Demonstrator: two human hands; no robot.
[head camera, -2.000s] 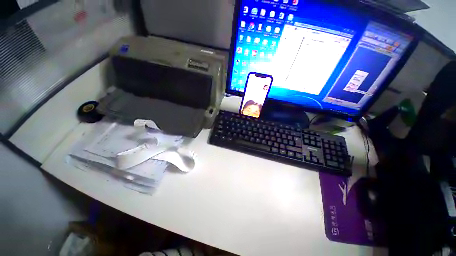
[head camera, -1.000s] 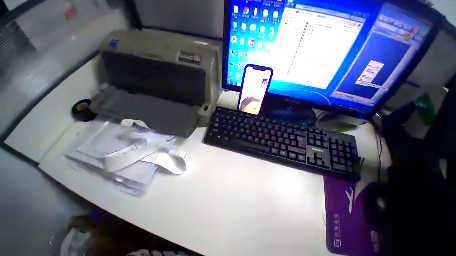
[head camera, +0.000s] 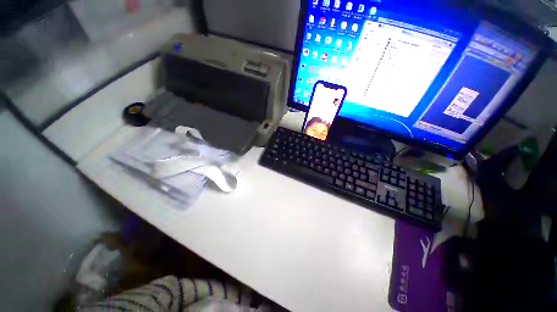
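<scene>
No hand shows in the head view. A smartphone (head camera: 324, 112) with a bright screen stands propped upright against the monitor (head camera: 391, 73), just behind the black keyboard (head camera: 354, 175). Its screen shows part of a face at the bottom. Left of the keyboard lies a loose paper stack (head camera: 143, 159), with a white curling paper strip (head camera: 221, 177) on top. A striped cloth (head camera: 168, 292), perhaps the wearer's clothing, shows at the bottom edge.
A grey-beige printer (head camera: 214, 85) stands behind the papers, with a black ring (head camera: 135, 114) beside it. A purple mouse pad (head camera: 415, 268) lies right of the desk (head camera: 262, 237). A large dark heap (head camera: 516, 256) covers the right side. A pale crumpled bag (head camera: 98, 266) is at lower left.
The view has shifted, so desk things first sit further left, then further right. More of the striped cloth shows at the bottom. The phone, papers and keyboard keep their places on the desk.
</scene>
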